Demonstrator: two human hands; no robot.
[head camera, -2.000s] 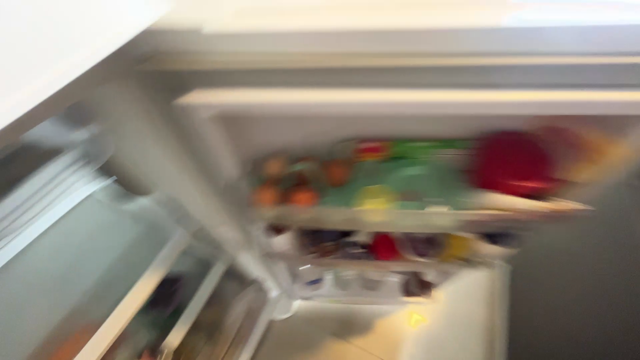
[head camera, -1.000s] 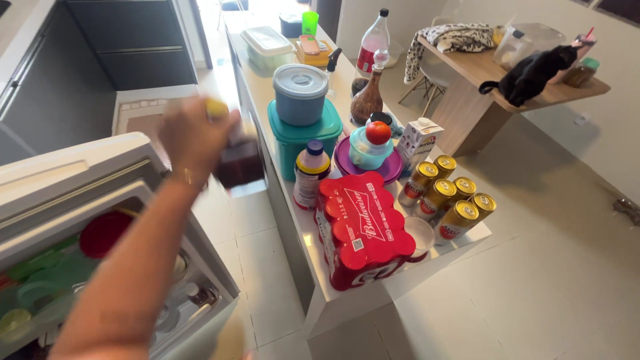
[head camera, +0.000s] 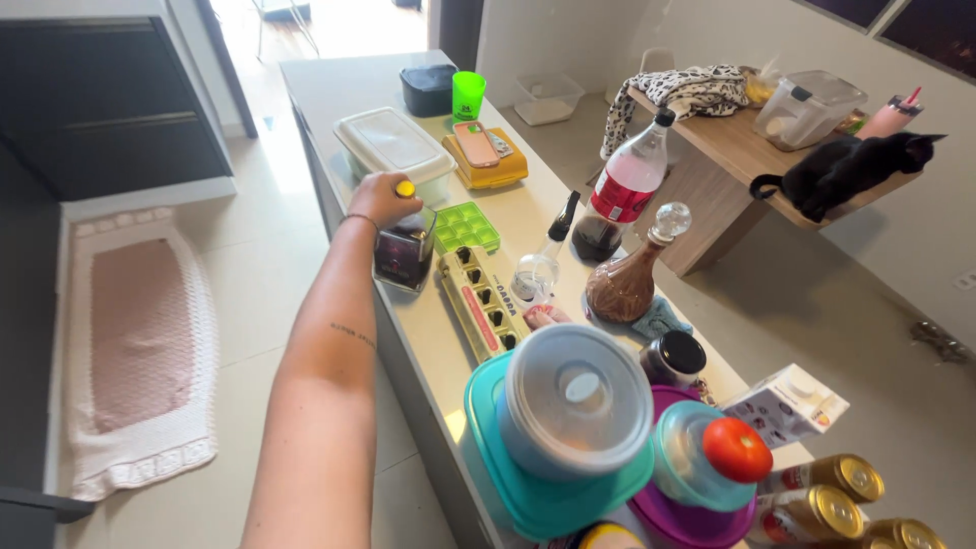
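Observation:
My left hand (head camera: 385, 200) grips the neck of a square glass bottle of dark liquid (head camera: 404, 255), its yellow cap showing by the fingers. The bottle is upright at the left edge of the white countertop (head camera: 415, 324); whether its base touches the counter is unclear. Just right of it lie a green ice cube tray (head camera: 467, 227) and a long pale-yellow carton with dark openings (head camera: 480, 301). Behind the hand is a lidded plastic container (head camera: 395, 141). My right hand is not in view.
Along the counter stand a cola bottle (head camera: 621, 183), a stoppered glass decanter (head camera: 633, 278), teal and blue lidded containers (head camera: 576, 400), a tomato (head camera: 736, 450) on a bowl, and several gold cans (head camera: 816, 511). A black cat (head camera: 846, 171) sits on the wooden table.
The view has swung from the fridge shelves to the counter. My left hand, with the bottle, has moved from beside the open fridge door to the counter's left edge.

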